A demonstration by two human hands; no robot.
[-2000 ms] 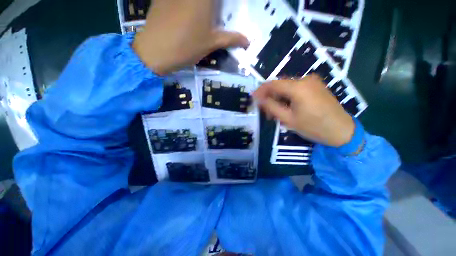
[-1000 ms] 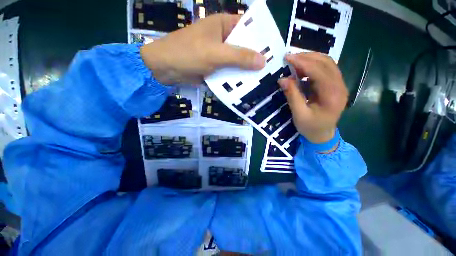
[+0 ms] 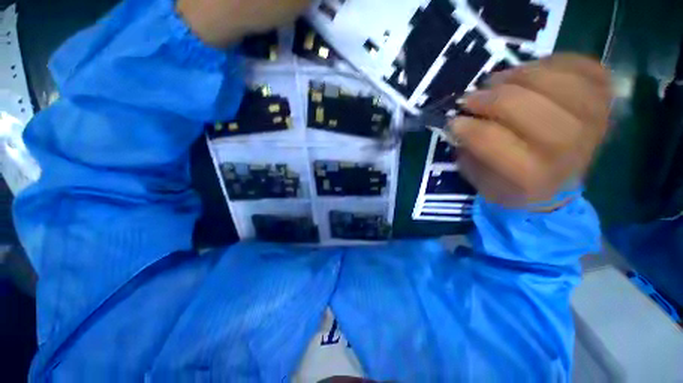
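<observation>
A white sticker sheet [image 3: 378, 43] with black die-cut shapes is held slanted at the top centre. My left hand [image 3: 240, 16] is at its left edge, with the fingers cut off by the top of the picture. My right hand [image 3: 532, 127] is right of the sheet, fingers pinched, with a blurred thin dark film piece [image 3: 408, 129] at the fingertips. Below, a white two-column tray [image 3: 303, 149] holds dark circuit boards with gold pads; a board [image 3: 346, 108] lies in the right column just left of the film piece.
Another sticker sheet [image 3: 442, 210] lies on the green mat, partly under my right hand and the held sheet. White liner strips [image 3: 13, 90] lie at the far left. A pale grey surface [image 3: 625, 322] is at the lower right.
My left hand and the held sheet have moved up. My right hand has moved right, away from the sheet, and a dark film piece now shows at its fingertips.
</observation>
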